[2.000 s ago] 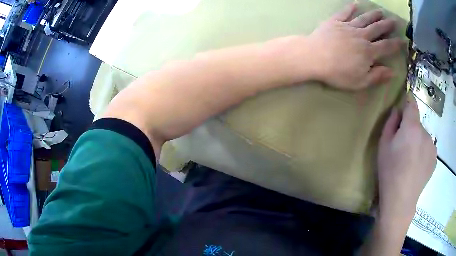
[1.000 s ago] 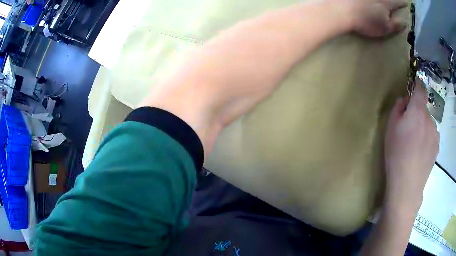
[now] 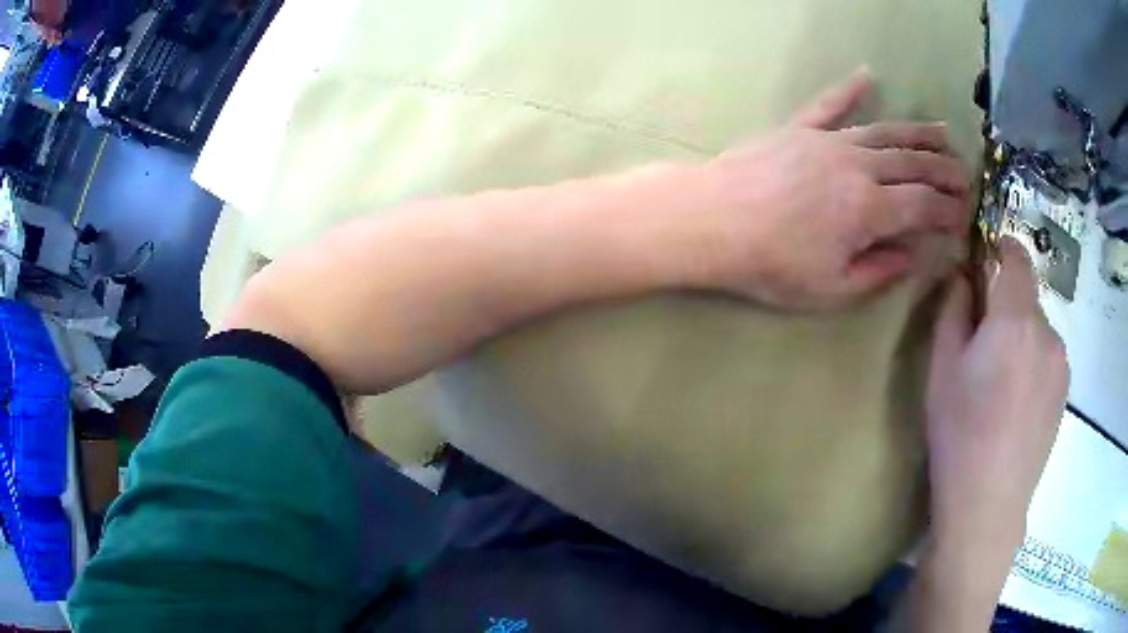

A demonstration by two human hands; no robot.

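Observation:
A large beige-khaki cover panel point(image 3: 693, 420) lies across the table and hangs over its near edge at my lap. A thin stitched seam point(image 3: 557, 109) crosses its upper part. My left hand point(image 3: 854, 204) lies flat on the panel near its right edge, fingers spread and pointing right. My right hand point(image 3: 996, 359) holds the panel's right edge between thumb and fingers, just below the needle area. The presser foot and needle area point(image 3: 999, 173) is small and blurred beside my fingertips. The needle plate point(image 3: 1049, 254) shows right of the panel edge.
The grey sewing machine head point(image 3: 1058, 74) stands at the upper right. A printed ruler scale point(image 3: 1051, 566) and a pale yellow piece point(image 3: 1113, 563) are on the white tabletop at the lower right. Blue bins point(image 3: 35, 458) and a carton point(image 3: 99, 476) stand at the left.
My left hand has moved down and back from the upper edge and now lies flat on the panel. My right hand stays at the edge. The panel has shifted, showing more of the seam.

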